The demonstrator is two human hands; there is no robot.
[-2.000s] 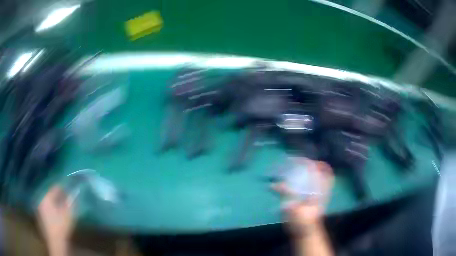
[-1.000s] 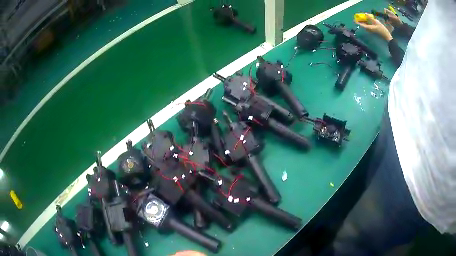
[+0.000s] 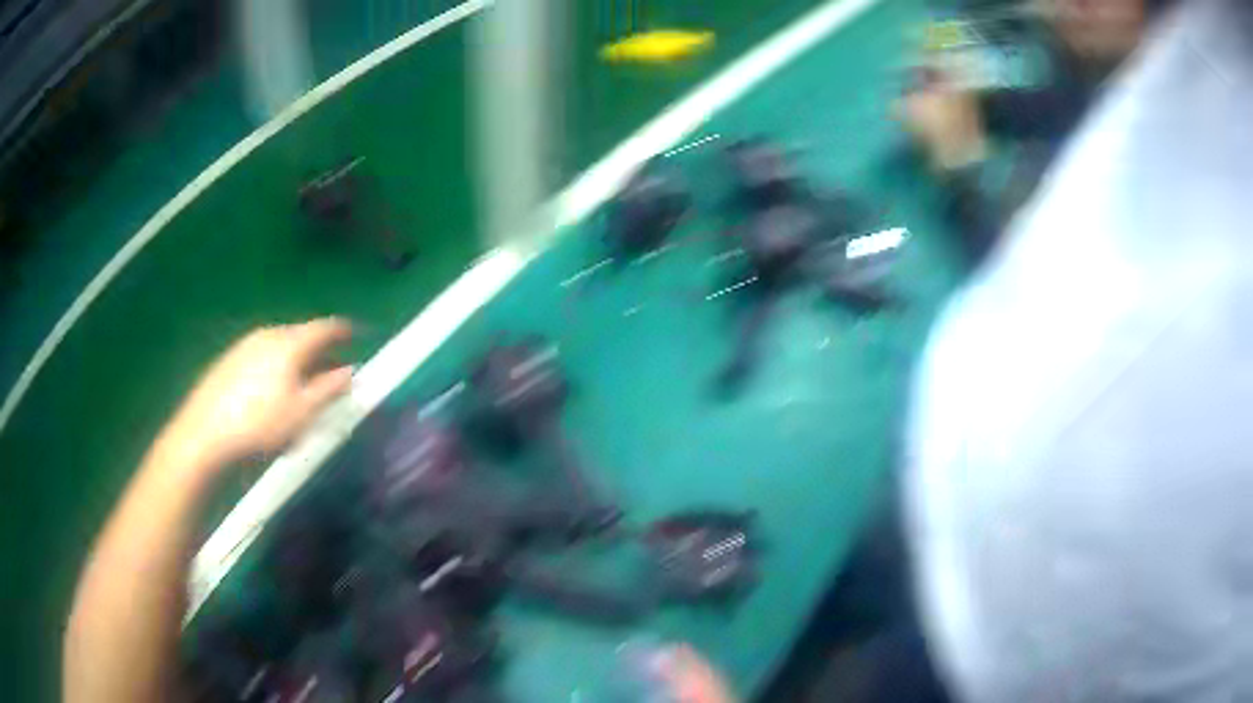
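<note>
The frame is blurred. Black units [image 3: 529,515] with long tubes lie in a cluster on the green bench, in the lower middle. My left hand [image 3: 282,392] is over the pale edge rail [image 3: 474,295], left of the cluster, with its fingers apart and nothing seen in it. My right hand [image 3: 687,676] shows only as a small blurred patch at the bottom edge, below a lone black unit [image 3: 708,554]. Whether it holds anything cannot be told.
A person in white [image 3: 1099,357] stands close on the right, with a hand [image 3: 945,117] at the top right. More black units [image 3: 776,227] lie on the bench near them. A pale post [image 3: 511,124] rises at the rail. A yellow object [image 3: 660,47] is beyond it.
The view has swung, so bench, units and rail sit further left and lower, and the person in white fills more of the right. My left hand has come into view over the rail.
</note>
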